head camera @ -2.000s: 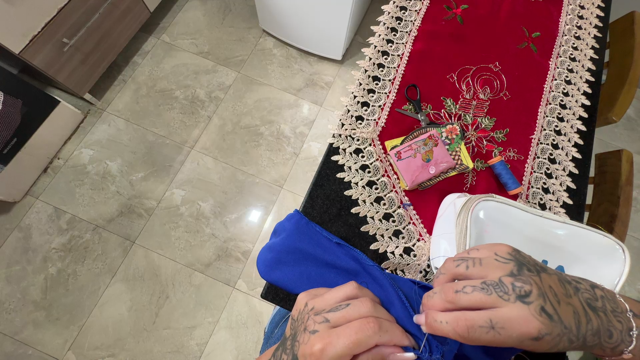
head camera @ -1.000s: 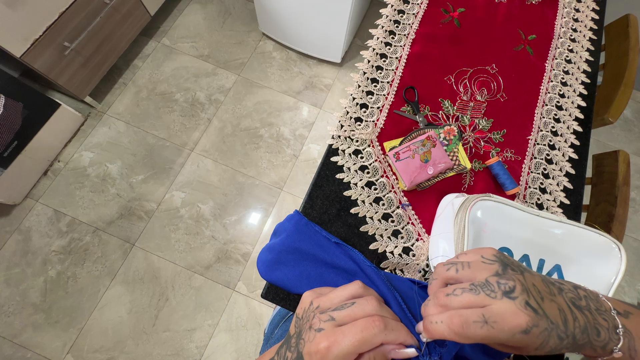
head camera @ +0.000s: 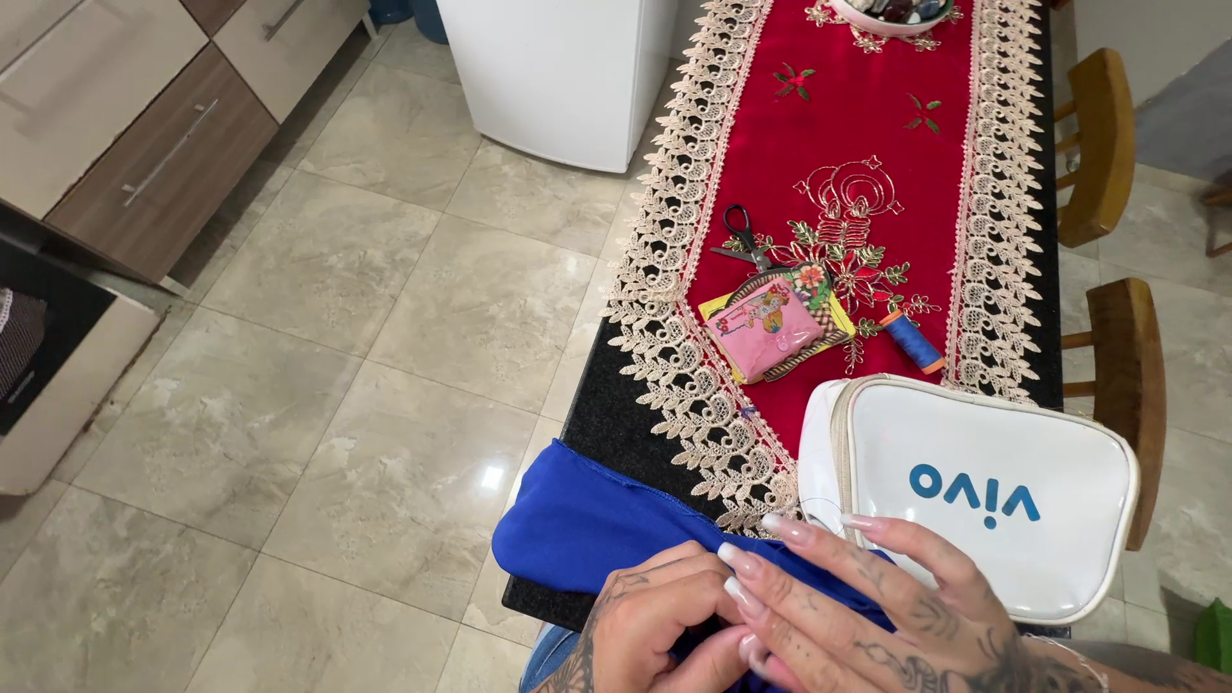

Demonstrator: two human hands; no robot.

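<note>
Blue fabric [head camera: 616, 515] lies over the near corner of the black table and runs beneath both hands. My left hand [head camera: 664, 616] is curled on the fabric, thumb and index finger pinching it. Over it and to the right, my right hand [head camera: 866, 597] has its fingers extended, some spread apart, their tips close to the left hand. A fine thread loops near the right fingertips. Any needle is hidden or too small to tell. Beyond the hands are a spool of blue thread [head camera: 912, 342], black-handled scissors [head camera: 746, 236] and a small pink pouch [head camera: 765, 329].
A white zip case [head camera: 991, 481] with writing stands close by my right hand. A red table runner [head camera: 866, 115] with cream lace covers the black tabletop [head camera: 626, 404]. Farther off, a bowl [head camera: 895, 17] rests on the runner. Wooden chairs [head camera: 1102, 144] line the right side; tiled floor lies left.
My right hand has opened out from its closed grip beside the left hand, its fingers now extended. My left hand stays on the blue fabric.
</note>
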